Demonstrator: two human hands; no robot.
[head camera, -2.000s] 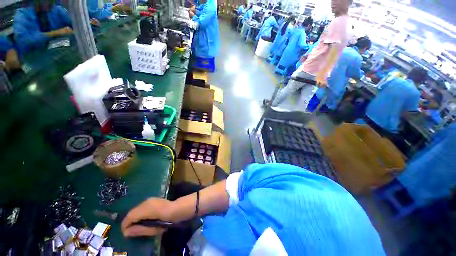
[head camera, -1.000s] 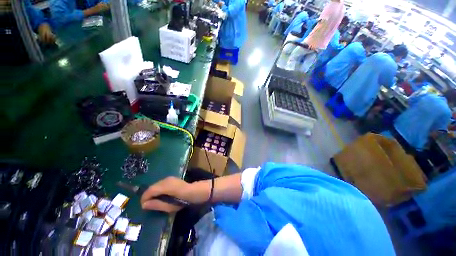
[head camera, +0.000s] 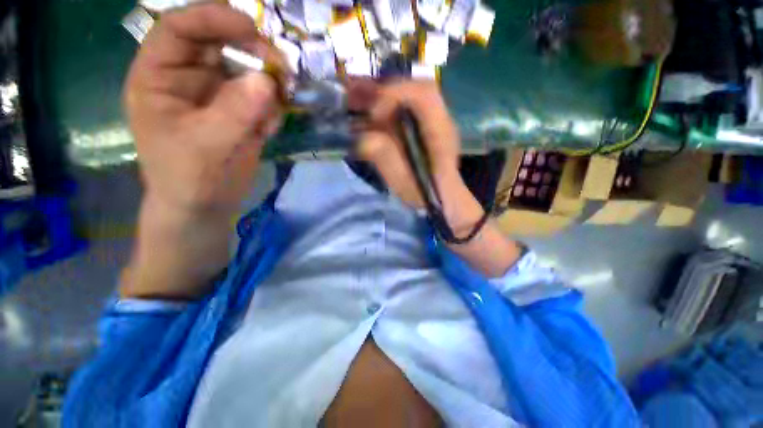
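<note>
My left hand is raised at the front edge of the green mat, fingers closed around a small whitish piece, blurred, probably a battery cell. My right hand holds the black handle of the soldering iron. The iron points left toward my left fingers; its tip is blurred, and I cannot tell whether it touches anything. White-silver battery cells with amber edges lie heaped on the mat just beyond my hands.
The green mat ends in a shiny front edge. A brown tape roll and a yellow-green cable are at the right. Open cartons stand on the floor at right. A black tray is at far left.
The view has swung from the aisle to straight down over my lap. My left hand has come into view with a small piece. My right hand still holds the iron, now near my left hand.
</note>
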